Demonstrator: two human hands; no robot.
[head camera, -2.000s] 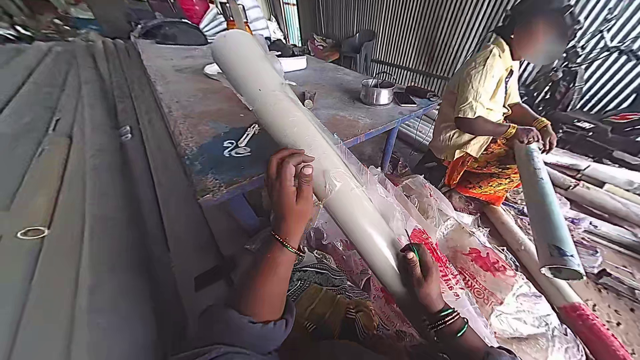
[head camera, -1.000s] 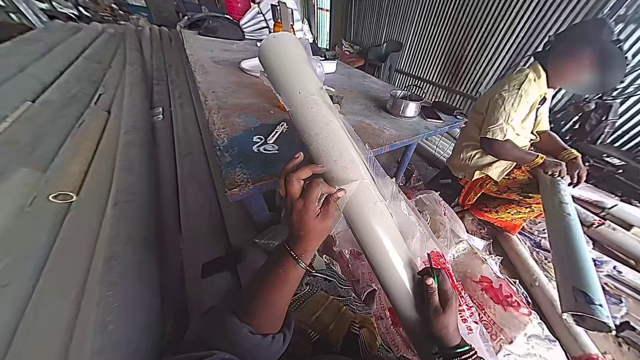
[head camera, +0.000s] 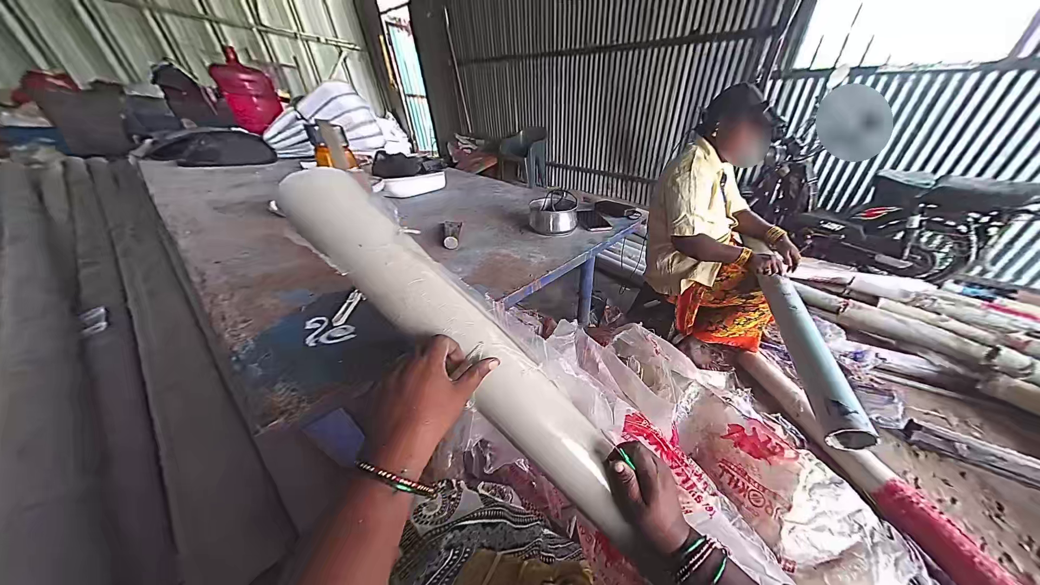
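Observation:
A long pale tube or roll, with clear film along its side, slants from over the table down to the lower middle. My left hand rests against its near side, thumb and forefinger on the surface, about halfway along. Near the lower end my right hand lies at its far side, fingers curled around a small thing with a green edge, mostly hidden. Crumpled clear plastic with red print lies below and beyond the tube. Patterned cloth covers my lap.
A worn table bears a steel pot, a phone and a small cylinder. At the right a seated person holds a grey-blue pipe. More pipes and a motorcycle are behind. Long grey lengths run along the left.
The view has tilted up to show more of the walls. My left hand's fingers, spread and partly raised a second ago, now lie closer against the tube.

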